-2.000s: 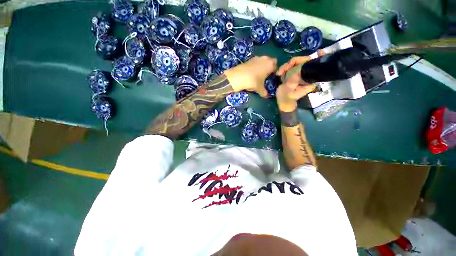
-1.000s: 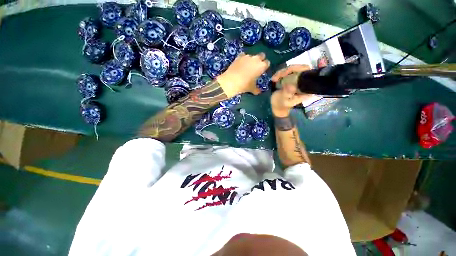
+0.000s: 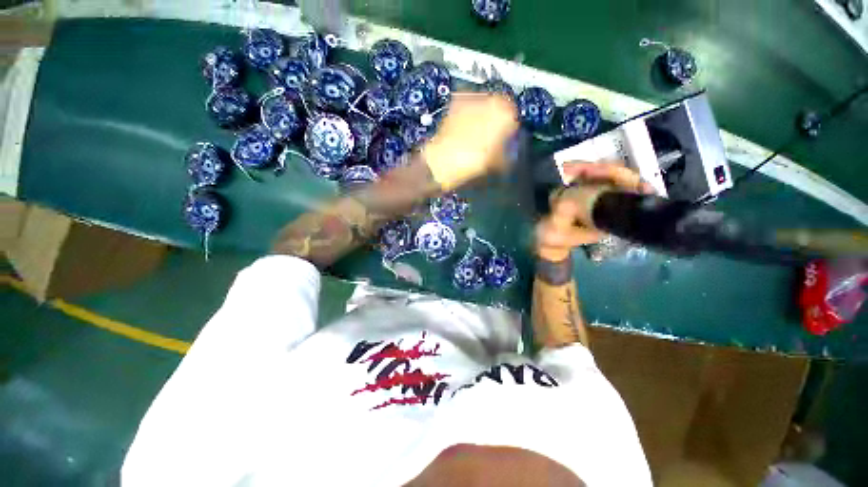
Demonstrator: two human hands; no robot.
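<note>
My right hand [image 3: 576,204] is closed round the pale grip of the black electric screwdriver [image 3: 657,221], which lies tilted to the right over the bench. My left hand [image 3: 476,138] is blurred, left of the driver and over the right edge of the pile. A dark blue patch shows at its fingertips; whether it is a held unit cannot be told. Many round blue-and-white patterned units [image 3: 330,137] with thin white cords lie left of and below my left hand. The silver-white screw feeder [image 3: 680,147] stands behind my right hand.
A red plastic bag [image 3: 830,295] lies at the far right of the green bench [image 3: 105,143]. The pale rail [image 3: 780,185] runs along the far side, with a few units beyond it. A thin black cable runs behind the feeder. Cardboard [image 3: 704,390] shows below the near edge.
The driver and my right hand have moved away from the feeder, towards me. My left hand has risen towards the far side and is blurred. The view has shifted, showing more beyond the rail.
</note>
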